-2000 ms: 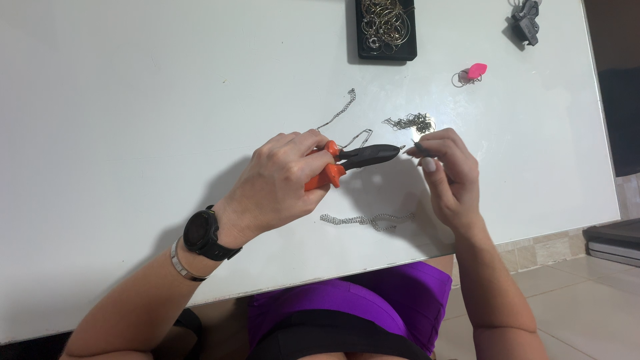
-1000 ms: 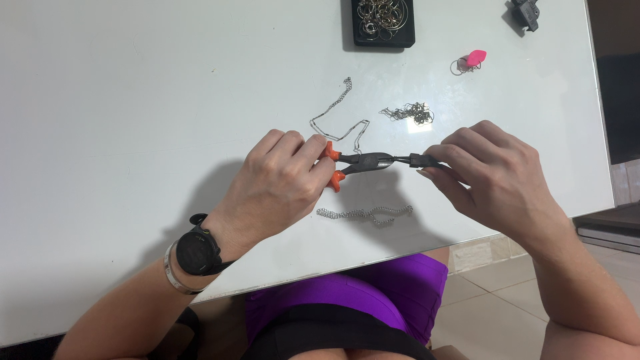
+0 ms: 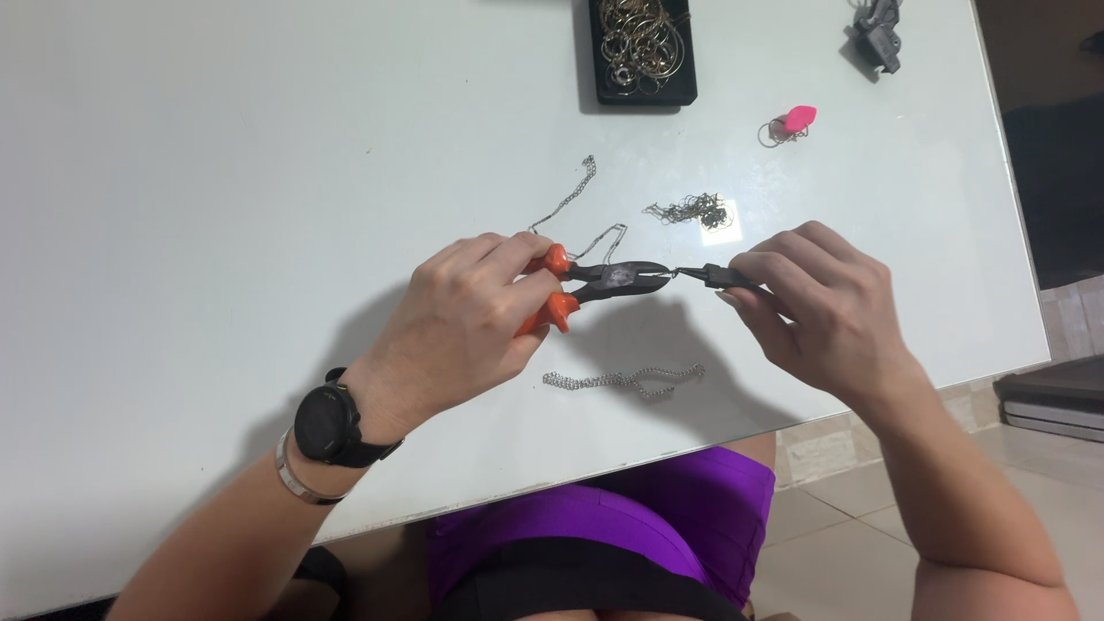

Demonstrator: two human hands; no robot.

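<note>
My left hand (image 3: 474,315) is closed around the orange handles of a pair of pliers (image 3: 617,276) with dark jaws, pointing right. In my right hand (image 3: 815,302) is a dark, fine-tipped pair of pliers (image 3: 718,276), its tips meeting a small link at the ends of the left pliers' jaws. A thin metal chain (image 3: 565,204) runs over the table from behind the left pliers. Behind the right pliers lies a bunched dark chain (image 3: 694,210). Nearer the table's front edge is a silver-coloured chain (image 3: 621,379).
A black box (image 3: 647,99) of hoops and rings stands at the back. To its right lie a pink piece (image 3: 800,118) with a ring and a grey object (image 3: 878,39). The white table's front edge (image 3: 552,479) runs before my lap.
My right hand has moved right and turned, and the fine-tipped pliers now show plainly in it. My left hand still holds the orange-handled pliers.
</note>
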